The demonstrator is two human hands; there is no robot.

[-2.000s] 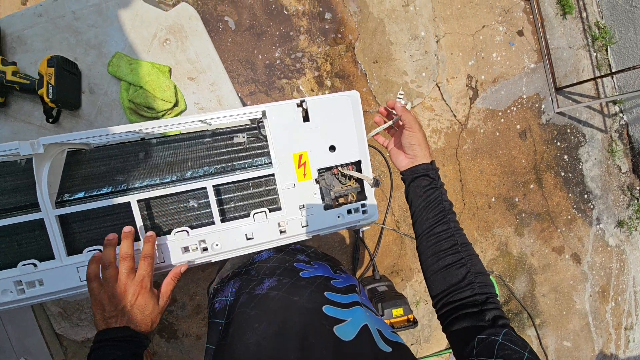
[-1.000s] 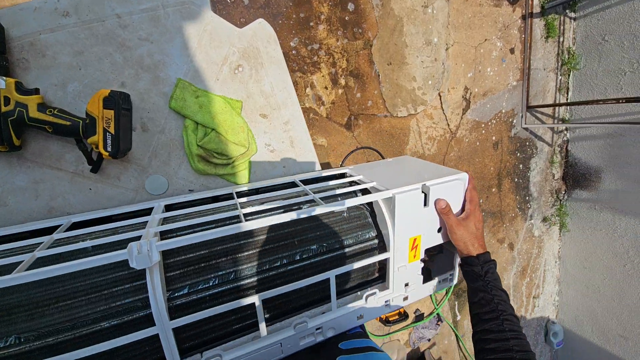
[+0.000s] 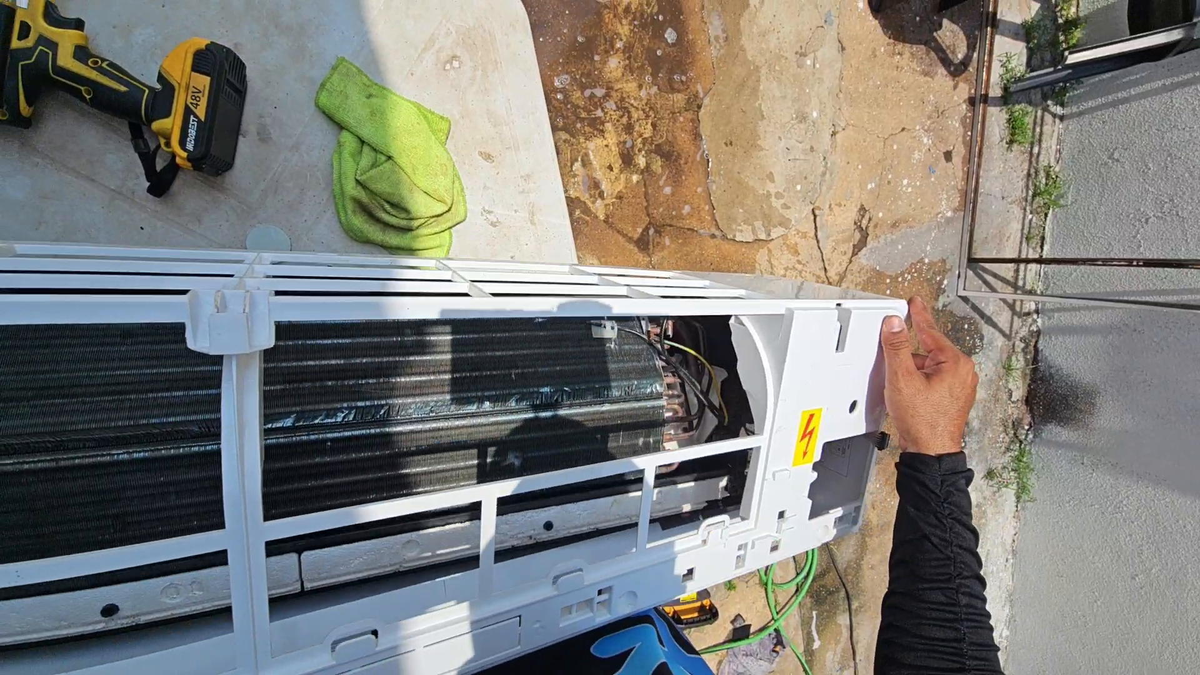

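A white plastic front frame (image 3: 581, 309) of a split air conditioner's indoor unit spans the view from the left edge to right of centre. Behind its openings show the dark finned coil (image 3: 375, 422) and, near the right end, copper pipe bends and several wires (image 3: 698, 375). My right hand (image 3: 928, 384) grips the frame's upper right corner, thumb on the front face and fingers behind the edge. Beneath that corner are a yellow and red warning sticker (image 3: 807, 437) and a rectangular opening. My left hand is out of view.
A yellow and black cordless power tool (image 3: 122, 89) and a green cloth (image 3: 394, 169) lie on the pale table (image 3: 478, 56) beyond the unit. Below the unit are a green hose (image 3: 783, 600) and a yellow-black case-like object (image 3: 692, 611). A metal bar frame (image 3: 975, 169) stands by the right wall.
The frame's right end now stands away from the coil, with pipes and wires exposed. My right hand has gone from a pale cable to the frame's corner; my left hand has left the view.
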